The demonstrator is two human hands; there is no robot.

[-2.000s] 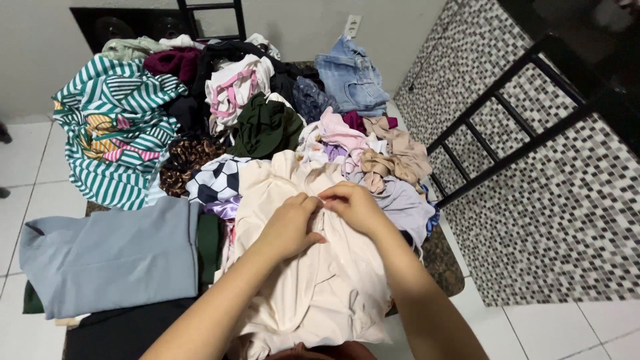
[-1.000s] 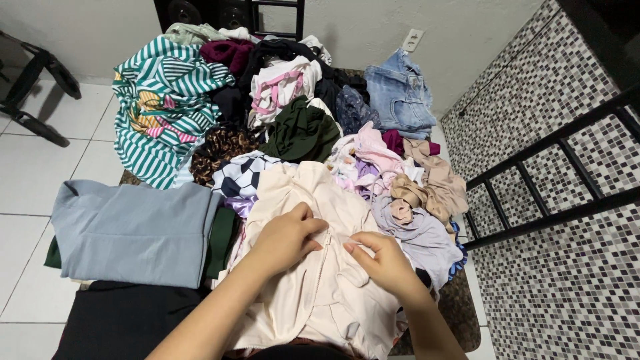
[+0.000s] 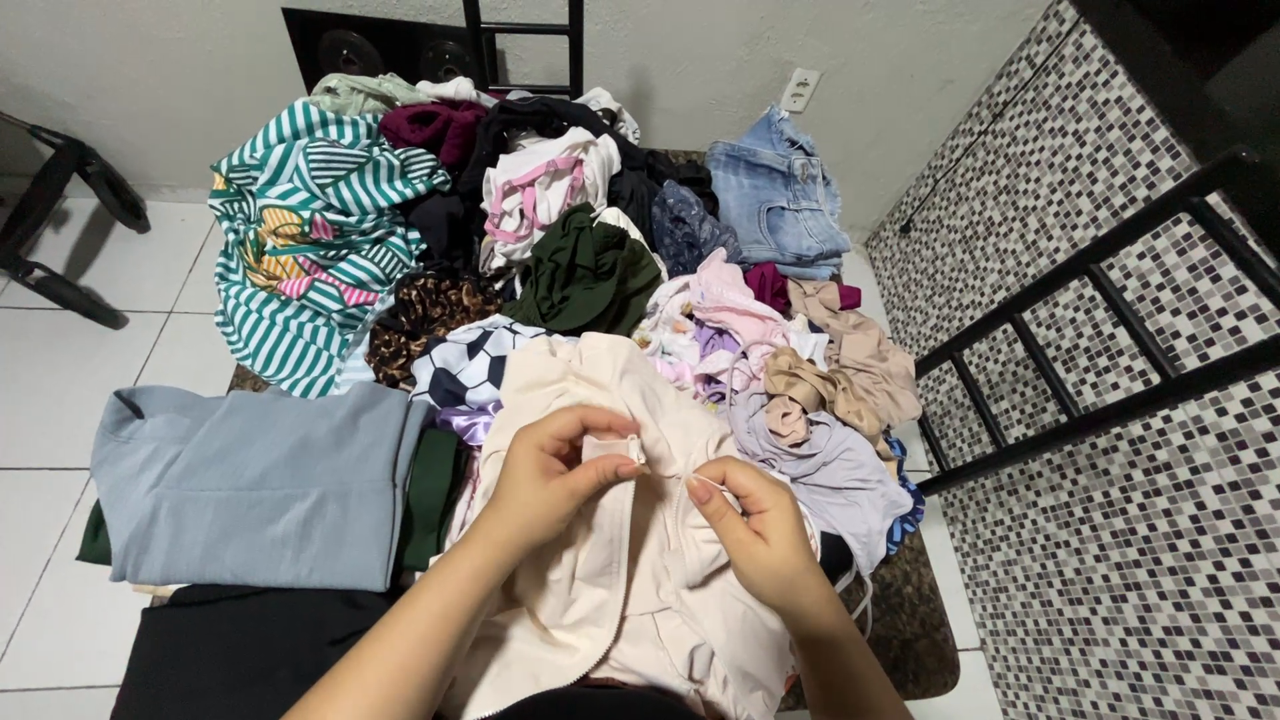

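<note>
A cream zip-up garment lies spread in front of me over the near edge of the clothes pile. My left hand pinches one zipper edge, with the metal slider showing by the fingertips. The other zipper edge is between the thumb and fingers of my right hand. The two edges are apart, and the garment hangs open between them. Around its far end lie a soccer-ball print cloth, a dark green garment and a lilac garment.
Folded grey fabric lies at left above folded black fabric. Behind are a green striped garment and denim shorts. A black metal ladder-like frame stands at right. The stone tabletop shows at lower right.
The front edges of the cream garment, close together two seconds ago, are now apart. My hands have separated, each on its own edge. The view has shifted somewhat.
</note>
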